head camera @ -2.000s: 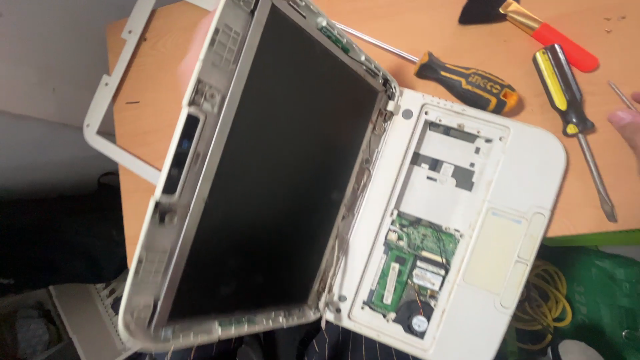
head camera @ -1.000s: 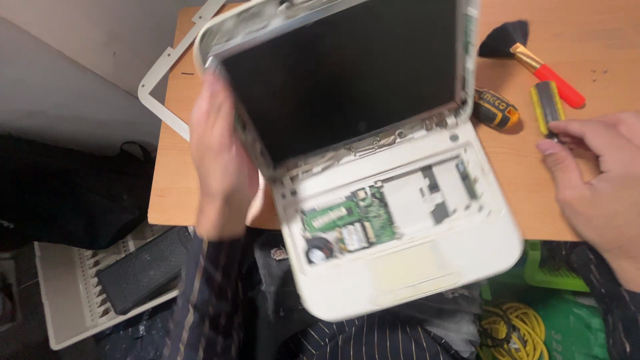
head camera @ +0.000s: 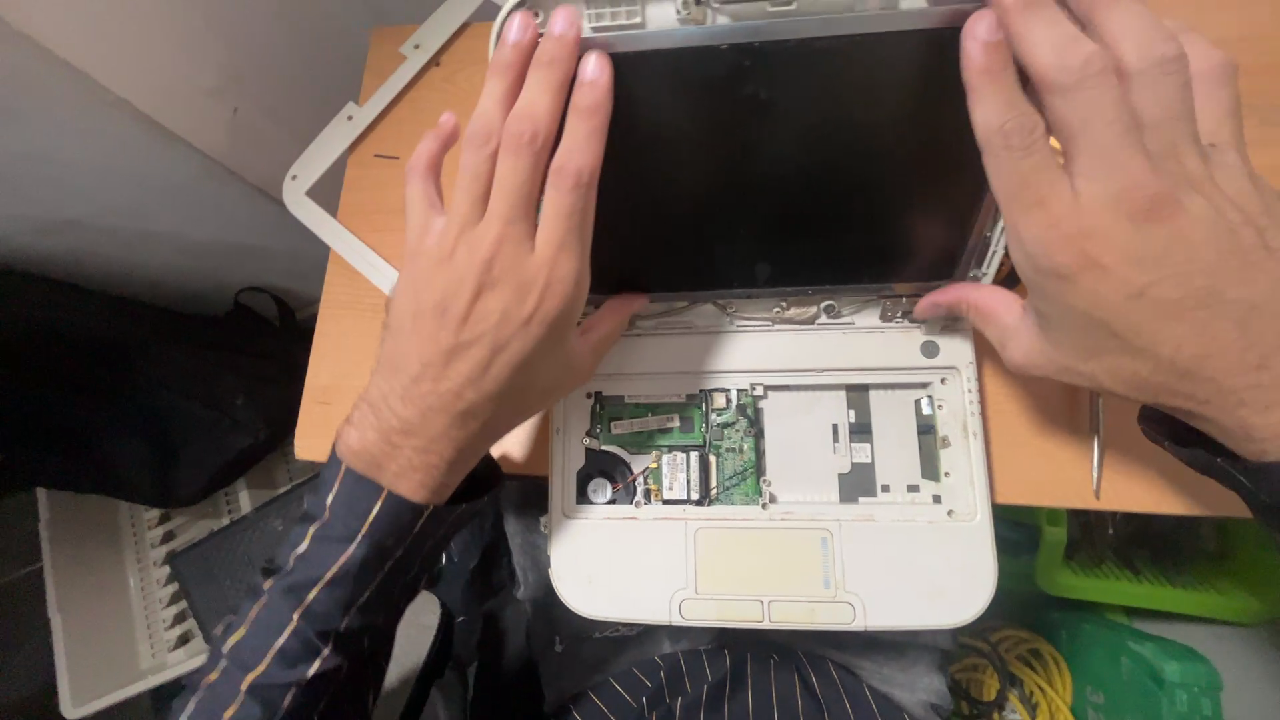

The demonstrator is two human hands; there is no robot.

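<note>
An opened white laptop (head camera: pixel 640 575) rests partly past the table's front edge, its keyboard gone so that a green circuit board (head camera: pixel 738 450), a small fan (head camera: pixel 603 480) and a bare bay show. Its dark screen panel (head camera: pixel 780 170) stands raised, without the front bezel. My left hand (head camera: pixel 500 250) lies along the panel's left edge, fingers spread upward and thumb at the lower left corner. Flat against the right edge is my right hand (head camera: pixel 1110 210), its thumb near the right hinge. The thumbs and fingers touch the lid's sides; whether either hand grips it is unclear.
A white bezel frame (head camera: pixel 330 130) lies behind my left hand, sticking out past the table (head camera: pixel 345 350). A screwdriver shaft (head camera: pixel 1097 445) shows below my right hand. Below the table are a cream ridged tray (head camera: pixel 95 600), a green container (head camera: pixel 1150 590) and coiled yellow cable (head camera: pixel 1020 675).
The laptop has turned so its base faces me squarely. My right hand has left the yellow-and-black screwdriver and come to the lid's right edge. My left hand remains at the lid's left side.
</note>
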